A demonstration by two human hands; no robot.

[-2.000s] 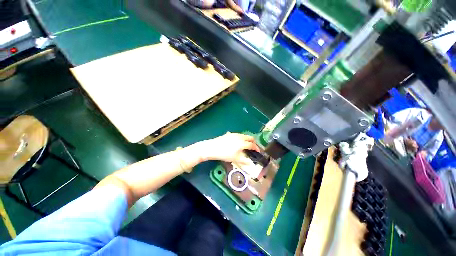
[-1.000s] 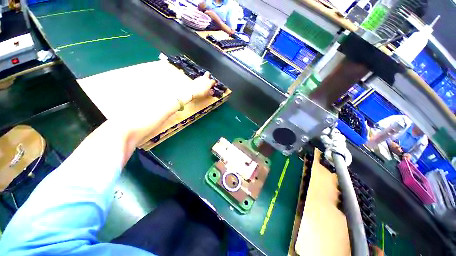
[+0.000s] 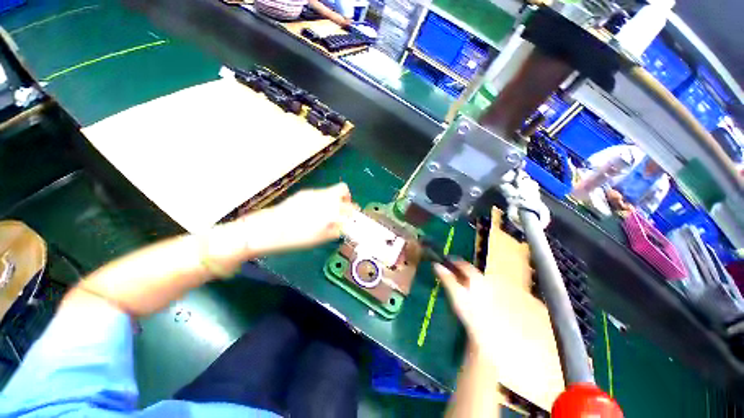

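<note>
The light metal fixture (image 3: 375, 238) sits on the brown plate of the green press base (image 3: 335, 266), with the pale ring (image 3: 366, 272) at its near edge. My left hand (image 3: 328, 214) is at the fixture's far left end; its fingertips are blurred and I cannot tell whether they hold anything. My right hand (image 3: 467, 287) is right of the fixture, with its fingers closed on a blurred black part (image 3: 435, 258). The ram (image 3: 417, 215) is above the plate's far side. The lever (image 3: 555, 298) hangs down on the right, with its red knob (image 3: 586, 403) low.
A cardboard-covered stack (image 3: 208, 143) lies left, with black parts (image 3: 290, 100) along its far edge. Another cardboard stack (image 3: 515, 318) lies right, beside rows of black parts (image 3: 571, 282). A wooden stool (image 3: 18, 260) stands left. A person (image 3: 624, 184) is beyond a pink basket (image 3: 655, 245).
My left hand has moved from the left row of black parts to the fixture. My right hand has come into view with a black part. The red knob now shows.
</note>
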